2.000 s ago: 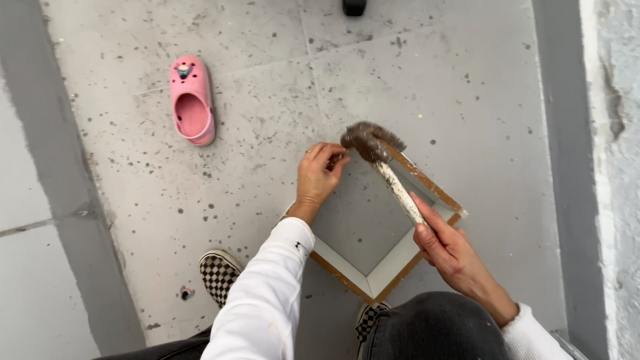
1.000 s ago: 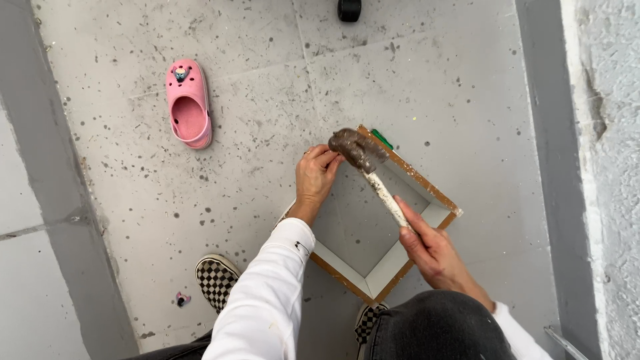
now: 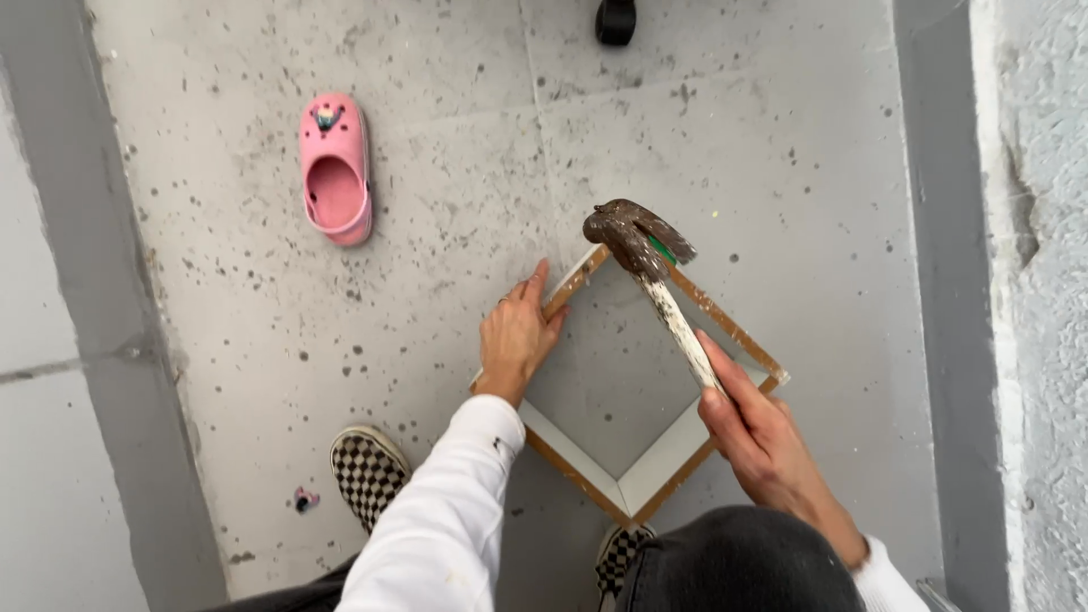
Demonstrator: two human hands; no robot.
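A claw hammer (image 3: pixel 680 327) with a paint-spotted white handle and a brown, stained head is in my right hand (image 3: pixel 756 425), which grips the handle's lower part. The head is over the far corner of a square wooden frame (image 3: pixel 735 327) with white inner sides and bare brown edges. My left hand (image 3: pixel 518 331) holds the frame's upper left side, thumb on the inner side and fingers outside. Part of a green object (image 3: pixel 662 250) shows behind the hammer's claw at the upper right side; the rest is hidden.
A pink clog (image 3: pixel 336 212) lies on the speckled grey floor at the upper left. My checkered shoes (image 3: pixel 367 472) are below, one near the frame's near corner. A small colored bit (image 3: pixel 304 500) lies left of them. A black object (image 3: pixel 615 21) is at the top; a rough wall (image 3: pixel 1050 255) stands right.
My left hand has gone from beside the hammer head at the far corner down to the frame's upper left side. The hammer stays in my right hand, its head near that corner.
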